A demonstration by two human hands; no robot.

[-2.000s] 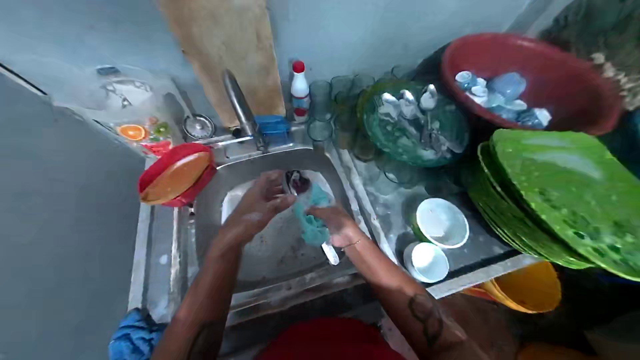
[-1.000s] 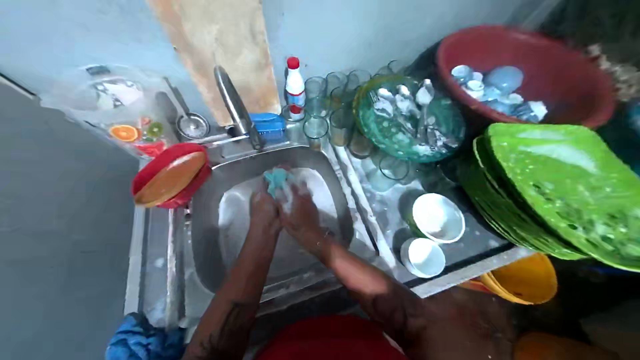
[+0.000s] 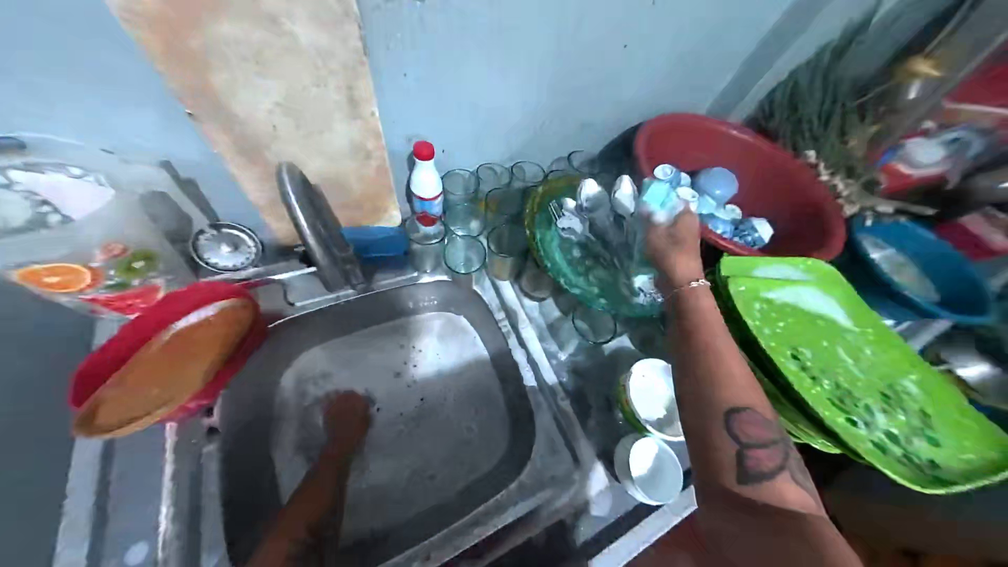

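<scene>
My left hand (image 3: 346, 421) is down in the soapy water of the steel sink (image 3: 512, 465), its fingers under the surface. My right hand (image 3: 673, 240) reaches over the right edge of a green glass bowl (image 3: 567, 279) of spoons and forks, at the near-left rim of a red plastic basin (image 3: 795, 197). A light blue-green item (image 3: 660, 197) shows at its fingertips; whether it is gripped, and whether it is the scrubbing cloth or a cup, is unclear. Small cups and blue-white pieces (image 3: 717, 186) lie in the basin.
Drinking glasses (image 3: 465, 253) and a white bottle with a red cap (image 3: 425, 185) stand behind the sink. Two white cups (image 3: 650, 468) sit at its right. Green plastic trays (image 3: 858, 354) are stacked farther right. A red bowl (image 3: 94, 366) rests left, near the faucet (image 3: 307, 220).
My hands were together over the sink on a blue-green cloth. They have parted: the right has moved right to the red basin, the left has gone into the water. The view has shifted right.
</scene>
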